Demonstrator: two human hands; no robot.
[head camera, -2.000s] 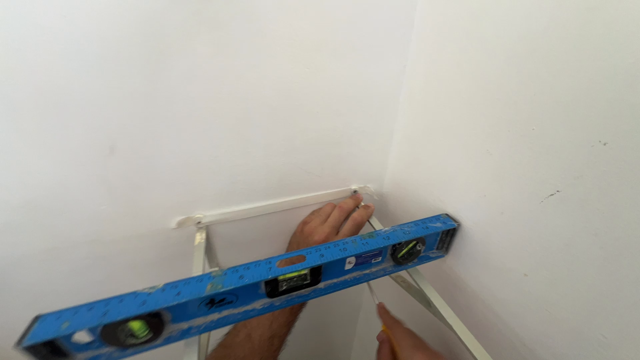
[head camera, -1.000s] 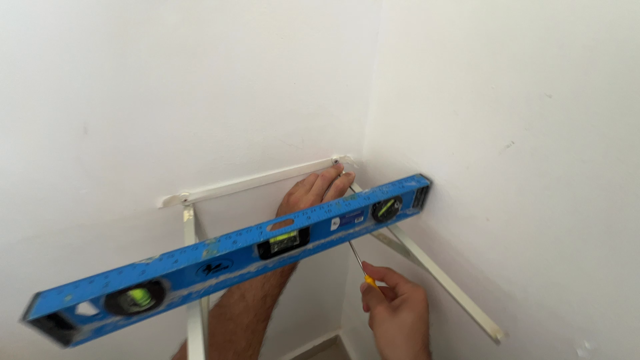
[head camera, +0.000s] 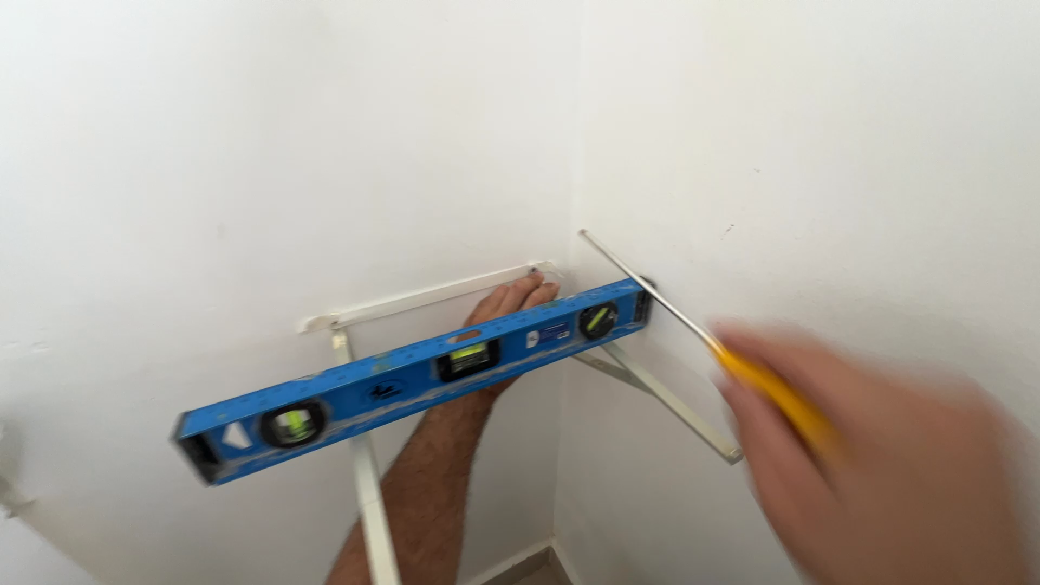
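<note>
A blue spirit level (head camera: 422, 374) lies tilted across the two arms of a white metal shelf bracket frame (head camera: 439, 298) that is against the wall. Behind the level, my left hand (head camera: 516, 301) reaches up to the right end of the frame's back bar, its fingertips beside a dark screw (head camera: 534, 270); the palm is hidden by the level. At the right, my right hand (head camera: 877, 455), blurred, grips the yellow handle of a screwdriver (head camera: 776, 398). Its long metal shaft points up and left, the tip appearing near the wall corner above the level.
Two white walls meet in a corner (head camera: 578, 162) just right of the frame. The bracket's right arm (head camera: 674, 406) juts toward me, and its left arm (head camera: 374, 512) runs down past my forearm. Baseboard (head camera: 520, 565) shows low in the corner.
My right hand with the screwdriver has moved up and right, out from below the level, and looks nearer the camera. My left hand stays by the right end of the back bar.
</note>
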